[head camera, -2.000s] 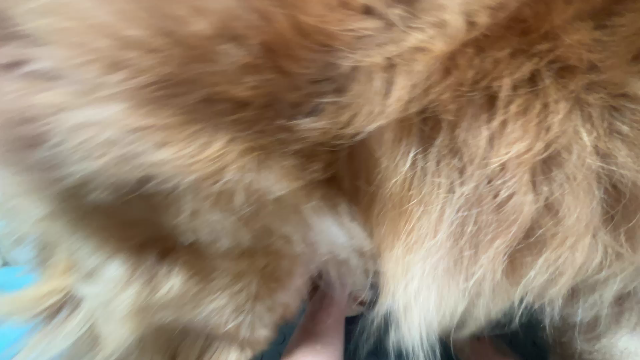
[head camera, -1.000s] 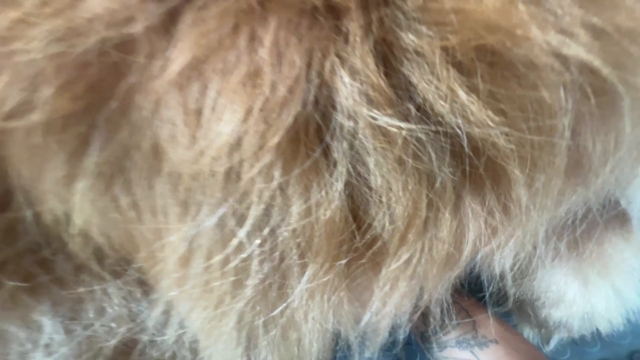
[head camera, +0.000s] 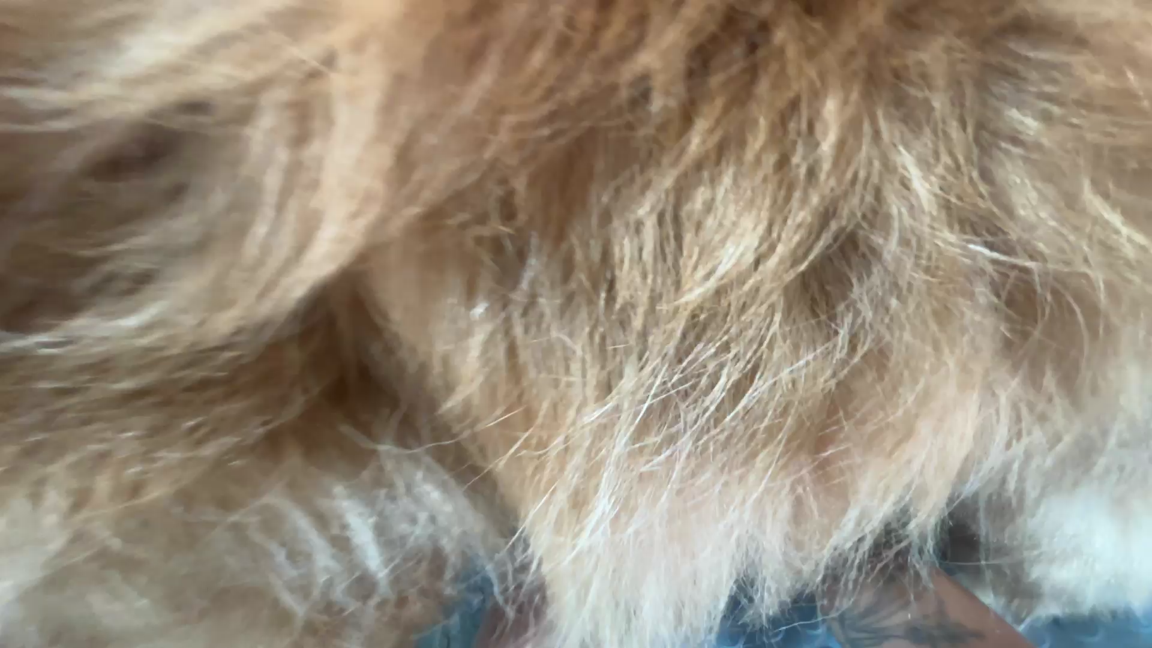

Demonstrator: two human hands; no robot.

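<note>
Long golden and cream fur of an animal (head camera: 648,324) fills nearly the whole head view, very close to the camera. At the lower right, tattooed skin (head camera: 909,612) shows below the fur fringe; it runs up under the hair. Another small patch of skin (head camera: 508,621) shows at the bottom, left of centre, mostly behind hair. Neither hand's fingers can be made out. Whether my hands touch or hold anything beneath the fur is hidden.
A blue surface (head camera: 783,625) shows in gaps under the fur along the bottom edge. Paler, whitish fur (head camera: 1089,540) hangs at the lower right. A dark fold (head camera: 360,360) parts the fur left of centre.
The view has shifted over the fur. Two seconds ago skin showed at the bottom centre; one second ago the tattooed skin was at the lower right, as now.
</note>
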